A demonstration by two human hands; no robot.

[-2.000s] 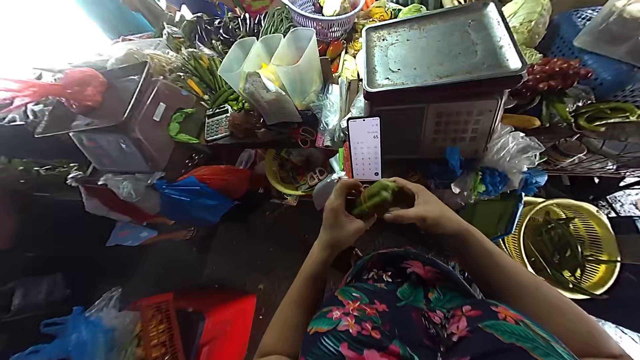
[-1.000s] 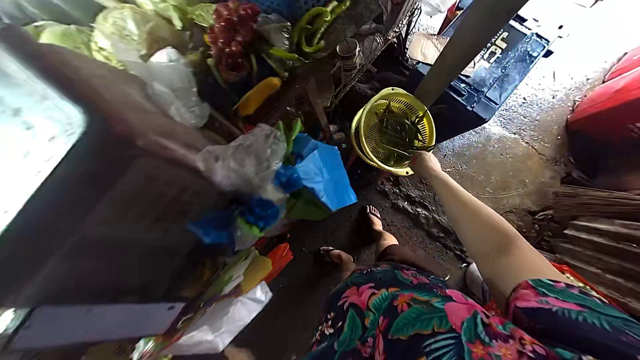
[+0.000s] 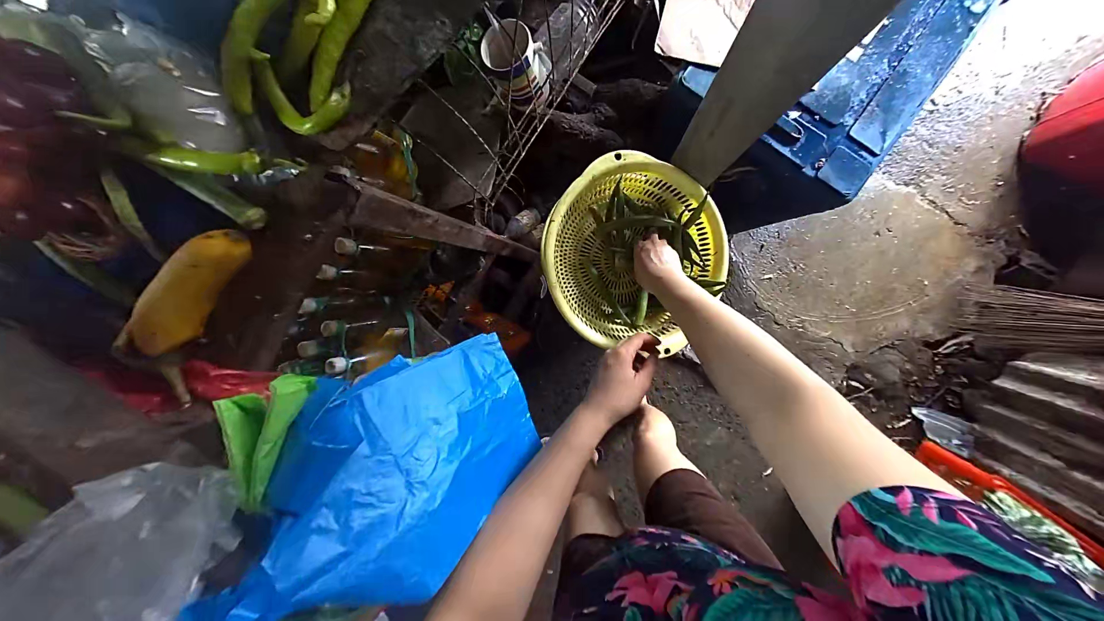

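A yellow plastic colander [image 3: 576,297] stands low by a grey post, with long green pods [image 3: 634,226], perhaps okra, inside it. Reaching down into the colander, my right hand [image 3: 658,263] is among the pods, its fingers curled and partly hidden, so its hold is unclear. My left hand [image 3: 623,375] is at the near rim, fingers bent close to a rim handle; whether it grips the rim cannot be made out.
Blue plastic bags [image 3: 414,466] hang at the lower left, near capped bottles [image 3: 345,323], a yellow squash-like vegetable [image 3: 185,293] and green chili peppers [image 3: 319,65]. Beyond the grey post [image 3: 759,78] lies a blue case [image 3: 854,112]. A stick broom [image 3: 1035,319] is at right.
The view has swung right and down to the colander. My right hand has moved from its rim into the pods, and my left hand has come to the near rim.
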